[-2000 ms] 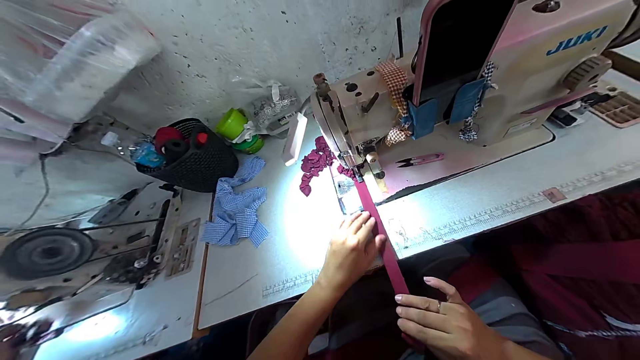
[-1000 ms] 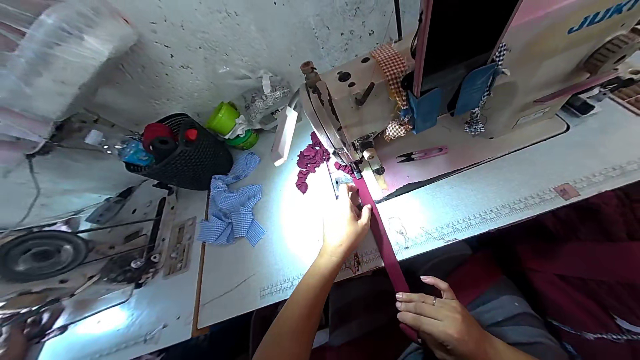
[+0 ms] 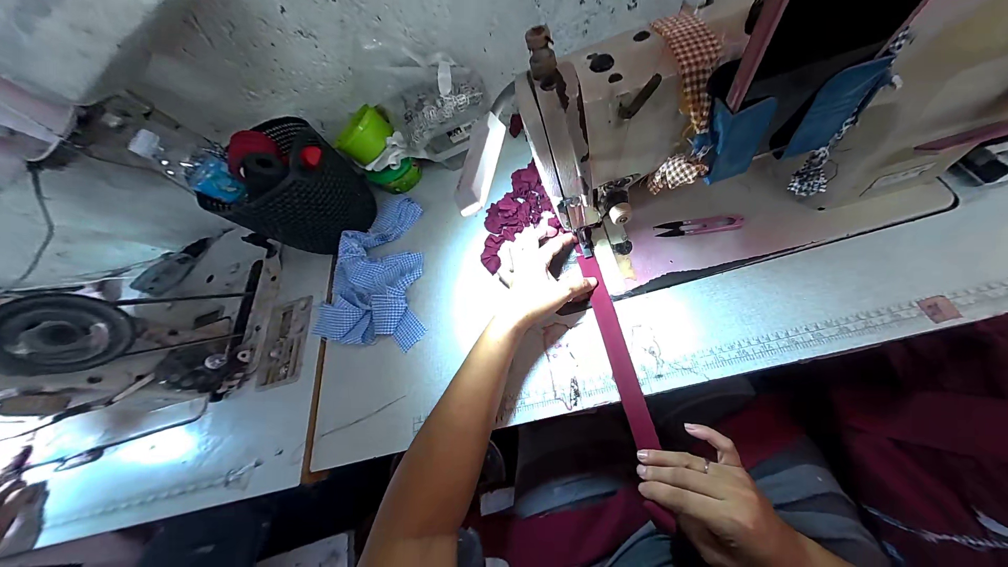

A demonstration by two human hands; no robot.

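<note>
A maroon fabric strip (image 3: pixel 618 346) runs from under the presser foot (image 3: pixel 584 240) of a sewing machine (image 3: pixel 630 102) down past the table's front edge. Beside the foot, my left hand (image 3: pixel 539 276) lies with its fingers spread, the thumb touching the strip's edge; part of the palm is washed out by the lamp. My right hand (image 3: pixel 709 488), a ring on one finger, holds the strip's lower part below the table edge. Gathered maroon fabric (image 3: pixel 516 209) lies bunched behind and left of the foot. Pink-handled thread snips (image 3: pixel 701 226) rest on the machine bed.
Blue checked cloth (image 3: pixel 374 276) lies on the table at left, near a black woven basket (image 3: pixel 303 197) with a bottle. Green containers (image 3: pixel 366 134) and a plastic bag (image 3: pixel 441 102) stand by the wall. A second machine (image 3: pixel 157 339) is at far left. A phone (image 3: pixel 835 39) leans on the machine.
My left hand has moved from the strip in front of the foot up to the foot's left side. My right hand stays on the lower strip. The view has shifted closer to the machine.
</note>
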